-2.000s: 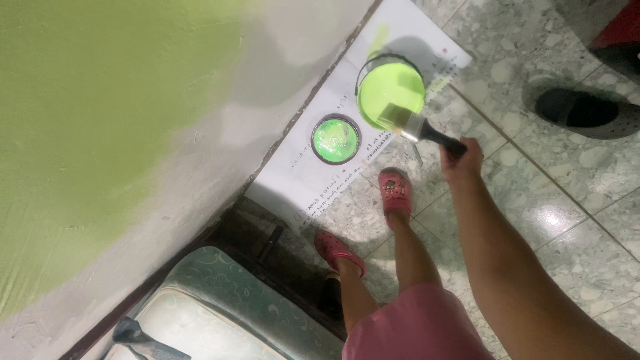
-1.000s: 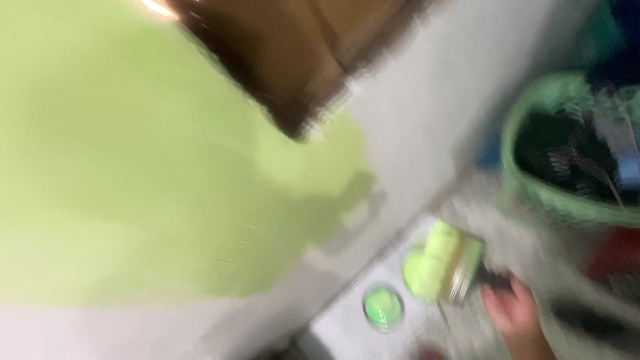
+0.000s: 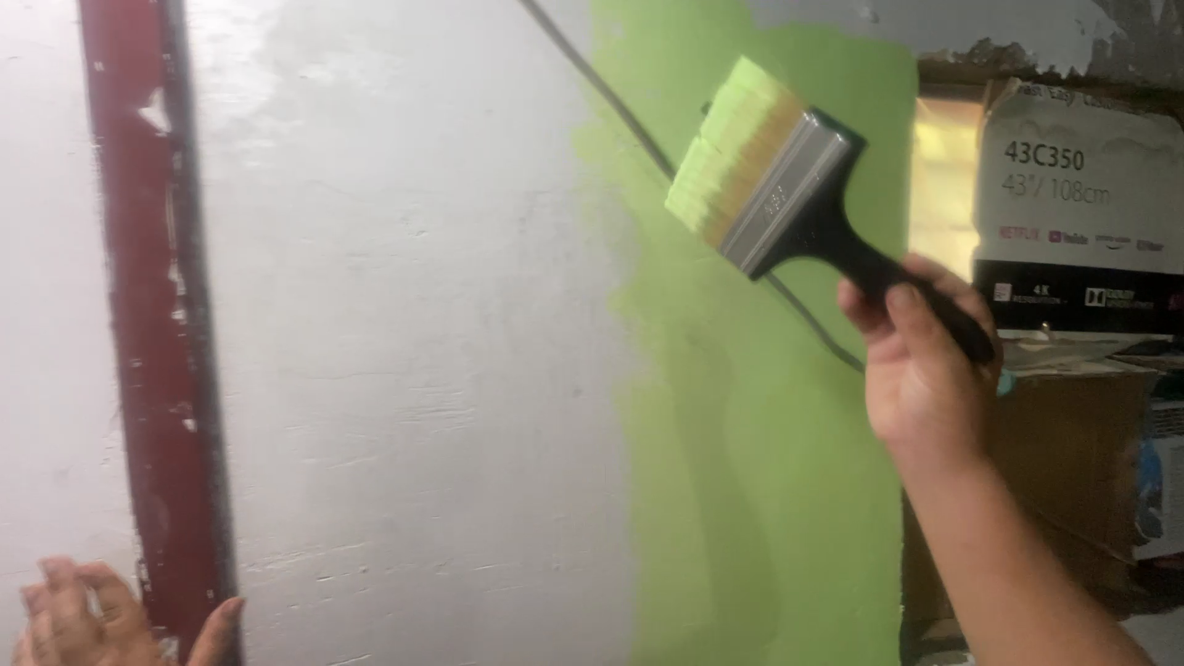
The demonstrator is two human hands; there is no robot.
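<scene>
My right hand [image 3: 925, 370] grips the black handle of a wide paintbrush [image 3: 786, 203] at the upper right. Light green paint coats the bristle ends, which point up and left in front of the painted part of the wall; whether they touch it I cannot tell. Green paint [image 3: 768, 481] covers a vertical band of the wall, with a ragged left edge against the white wall surface [image 3: 416, 370]. My left hand [image 3: 92, 620] is at the lower left, fingers spread over the dark red strip [image 3: 157, 370] and the white surface beside it, holding nothing.
A dark cable [image 3: 601, 88] runs diagonally across the wall and passes behind the brush. To the right of the painted wall stand a printed television box [image 3: 1064, 213] and, below it, a brown cardboard box [image 3: 1064, 453].
The view has swung from the floor and paint containers up to the wall. My right hand has lifted the brush from by the green paint container. My left hand has come into view.
</scene>
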